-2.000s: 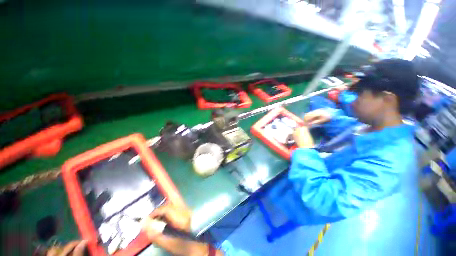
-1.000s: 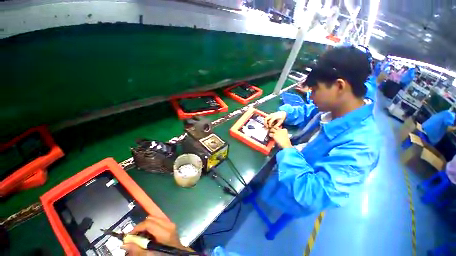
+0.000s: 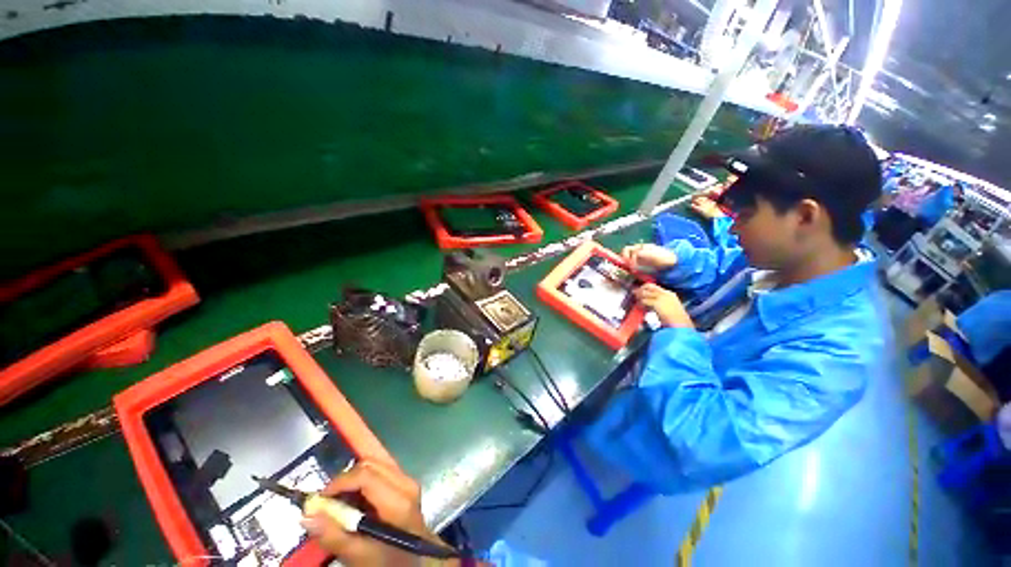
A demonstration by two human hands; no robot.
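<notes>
My right hand [image 3: 371,512] holds a soldering iron [image 3: 333,511] with a pale grip and black handle. Its dark tip points left over the open tablet unit [image 3: 249,413]; I cannot tell if it touches. The unit lies in an orange-red frame [image 3: 142,426], with a dark upper area and a white and silvery circuit board [image 3: 269,527] at the near end. My left hand is not in view.
Right of the frame stand a whitish cup [image 3: 445,368], a black fan [image 3: 377,328] and an iron holder with a square tray [image 3: 504,315]. More framed units [image 3: 483,222] lie behind. A person in a blue smock [image 3: 765,377] works on another unit at the right.
My left hand, at the lower edge two seconds ago, is out of view. My right hand still holds the iron over the unit. The camera view has shifted, and the picture is sharper than at first.
</notes>
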